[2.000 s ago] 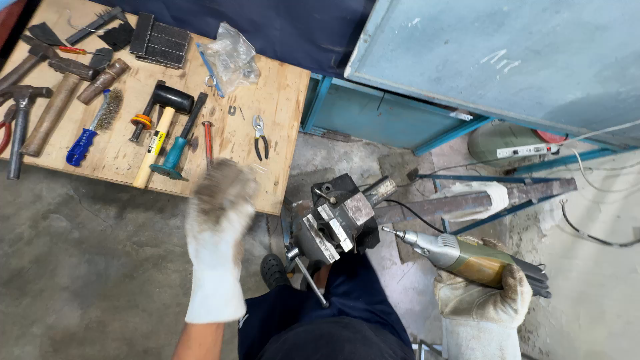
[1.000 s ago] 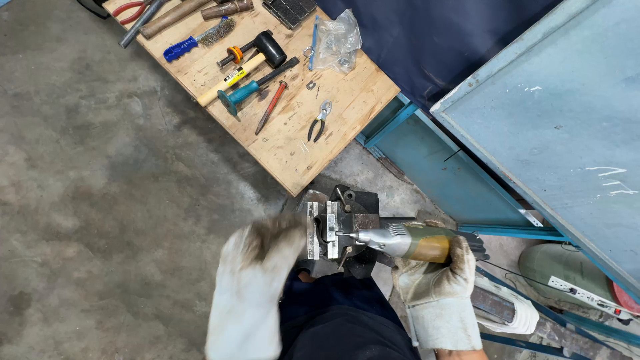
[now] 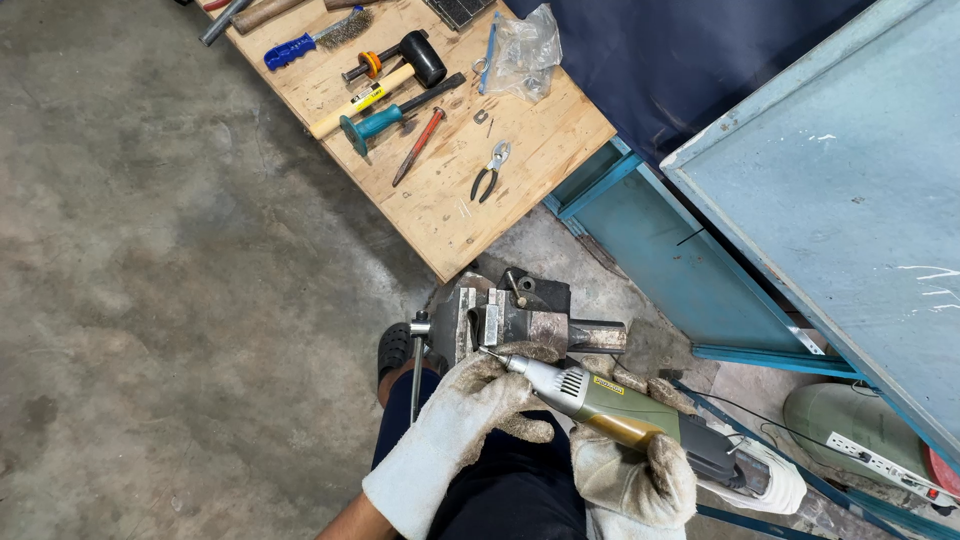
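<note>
My right hand [image 3: 637,472], in a soiled leather work glove, holds a green and grey electric die grinder [image 3: 622,409] by its body, its tip pointing left. My left hand [image 3: 499,397], gloved too, is at the grinder's metal nose, its fingers around or beside the front end; how firmly they grip is unclear. The thin bit [image 3: 490,352] lies just below the jaws of a bench vise [image 3: 491,319]. A dark curved metal piece [image 3: 474,326] stands between the jaws. Whether the bit touches it cannot be told. The vise handle [image 3: 416,375] hangs at the left.
A wooden table [image 3: 442,247] above the vise bears slip-joint pliers [image 3: 491,171], a red punch or chisel [image 3: 420,146], a teal-handled chisel [image 3: 375,127], a rubber mallet [image 3: 424,58], a wire brush [image 3: 292,51] and a plastic bag [image 3: 529,52]. Right are a blue metal panel [image 3: 825,187] and a power strip [image 3: 885,465].
My left hand, earlier over the table edge and then left of the vise, is now at the grinder's nose. The grinder's tip, a second ago over the vise jaws, now lies just below them.
</note>
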